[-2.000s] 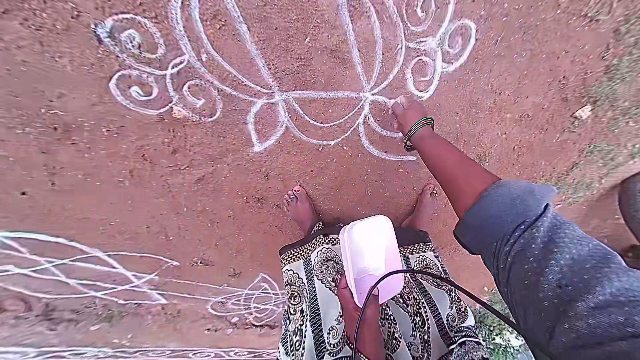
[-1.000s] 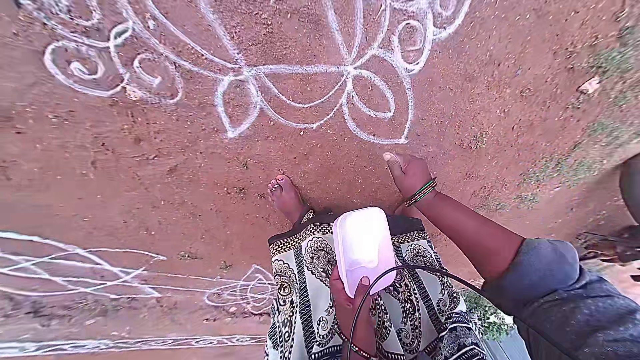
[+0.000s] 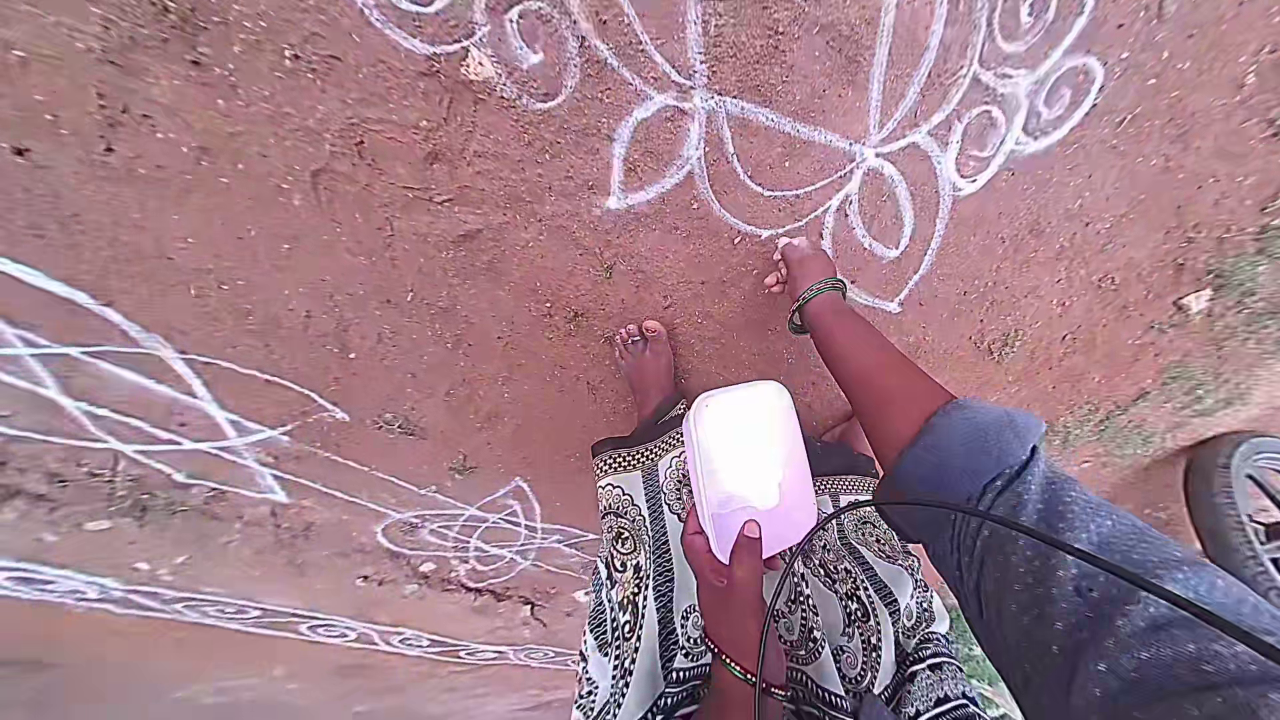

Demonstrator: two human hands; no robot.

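My left hand [image 3: 735, 575] grips the near end of a pale pink plastic container [image 3: 752, 470] with white powder in it, thumb over the rim. Green and dark bangles circle my right wrist; my right hand [image 3: 800, 268] is low over the red earth, its fingers bent together, by the lower curves of a white powder floor drawing [image 3: 780, 115]. Whether powder is pinched in the fingers cannot be seen. Two leaf shapes [image 3: 885, 210] and spirals [image 3: 1070, 100] belong to that drawing.
More white line patterns [image 3: 150, 370] lie at the left, with a scrolled border [image 3: 330, 630] below them. My bare foot [image 3: 647, 365] stands between the drawings. A black cable [image 3: 1000, 520] crosses my right sleeve. A vehicle wheel [image 3: 1240, 510] stands at the right edge.
The outer line of the right leaf shape, partly drawn two seconds ago, now reaches a point. My right hand has moved from that tip leftward to beneath the middle curves. My left hand keeps the container.
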